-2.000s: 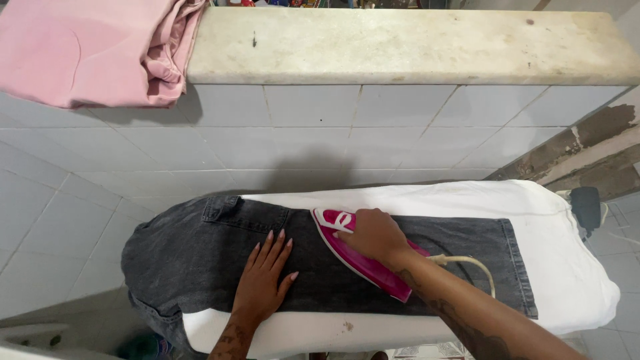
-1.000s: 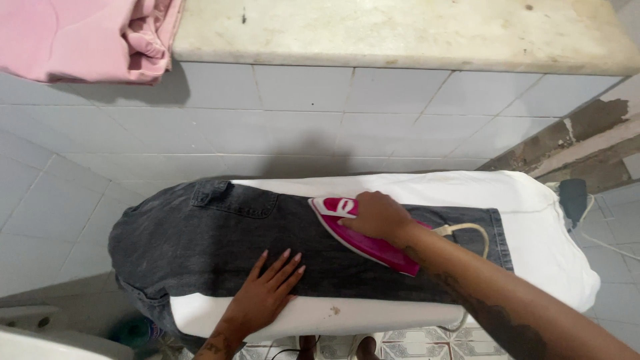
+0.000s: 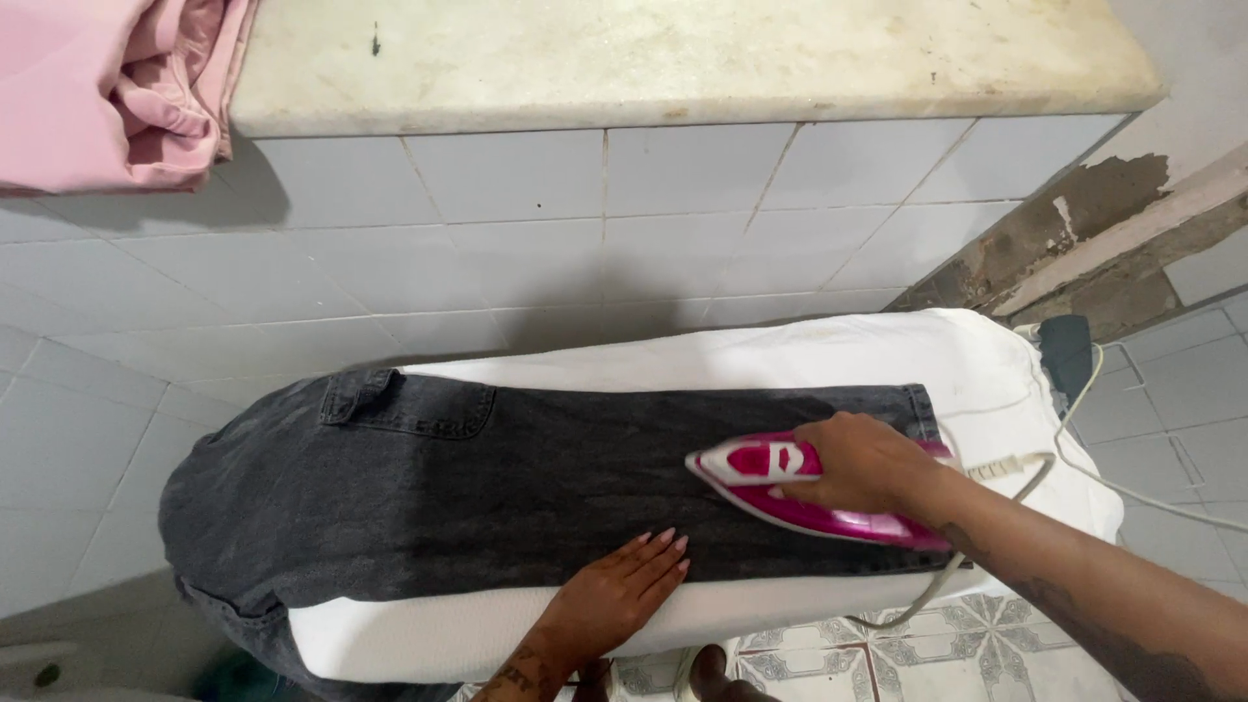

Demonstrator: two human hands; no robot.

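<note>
Dark grey denim trousers [image 3: 546, 468] lie with one leg spread along an ironing board with a white cover [image 3: 780, 351]; the rest drapes over the board's left end. My right hand [image 3: 863, 463] is shut on the handle of a pink and white clothes iron [image 3: 829, 517], whose soleplate rests on the leg near the hem, its tip pointing left. My left hand [image 3: 619, 590] lies flat at the near edge of the leg, its fingers apart, left of and nearer than the iron's tip.
Behind the board stands a tiled wall with a marble ledge [image 3: 682, 58], where folded pink cloth [image 3: 78, 107] lies at the left. The iron's pale cord [image 3: 936, 595] loops beside my right forearm. A dark object [image 3: 1065, 356] sits at the board's right end. Tiled floor shows below.
The iron in my right hand has moved right along the trouser leg, towards the hem. My left hand has also shifted right along the near edge.
</note>
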